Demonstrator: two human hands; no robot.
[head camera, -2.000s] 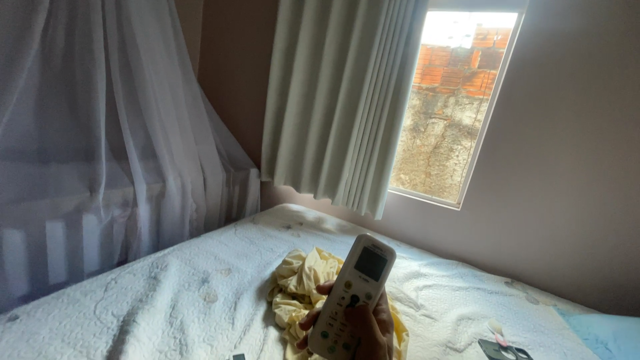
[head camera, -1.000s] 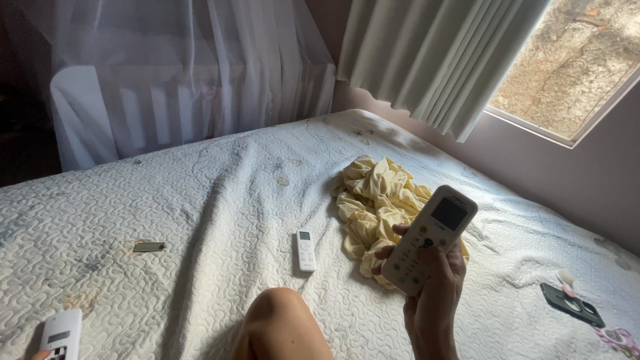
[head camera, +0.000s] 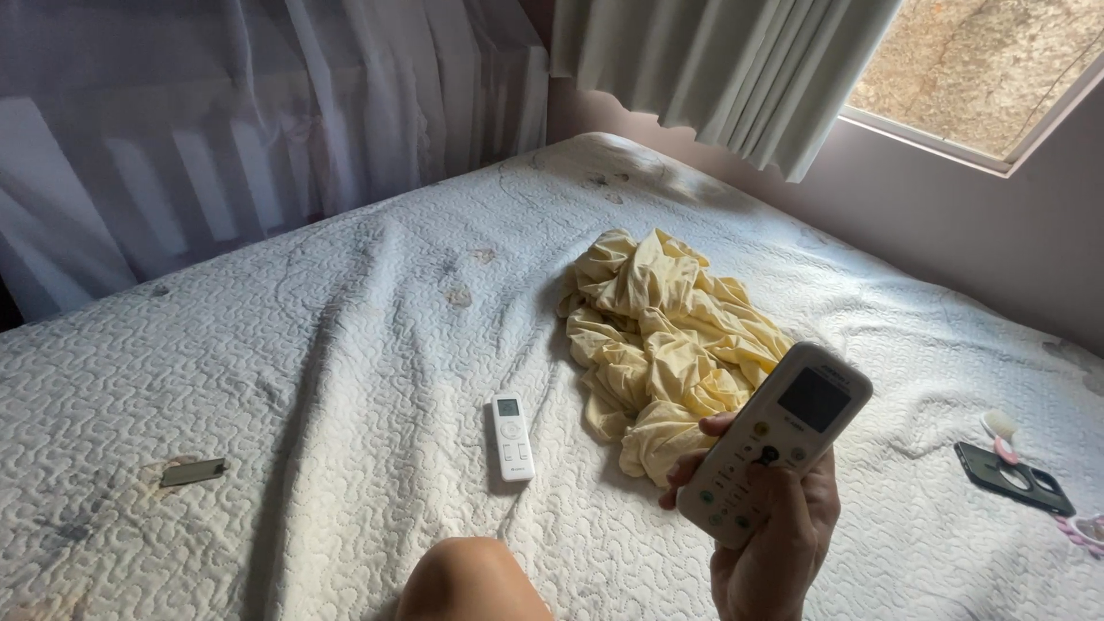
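Observation:
My right hand (head camera: 780, 526) grips a white remote control (head camera: 749, 483) with a dark screen at its top, the thumb resting on its buttons. Behind the remote lies a crumpled yellow cloth (head camera: 664, 328). A smaller white remote control (head camera: 512, 438) rests face up on the white quilted bedspread (head camera: 414, 362), left of the cloth. Farther left lies a small greyish-green flat piece (head camera: 193, 472), which may be a battery cover. My left hand is out of the frame.
At the right lie a dark phone case (head camera: 1013, 479), a small brush (head camera: 1000, 427) and a pink-rimmed item (head camera: 1085, 528). A bare knee (head camera: 473, 582) shows at the bottom. Sheer netting (head camera: 328, 103) hangs over a slatted white crib at the back left; a curtain (head camera: 690, 69) hangs beside the window.
My left hand, holding another white remote at the lower left one second ago, has gone out of view. My right hand still holds its remote. The view has tilted down since the oldest frame.

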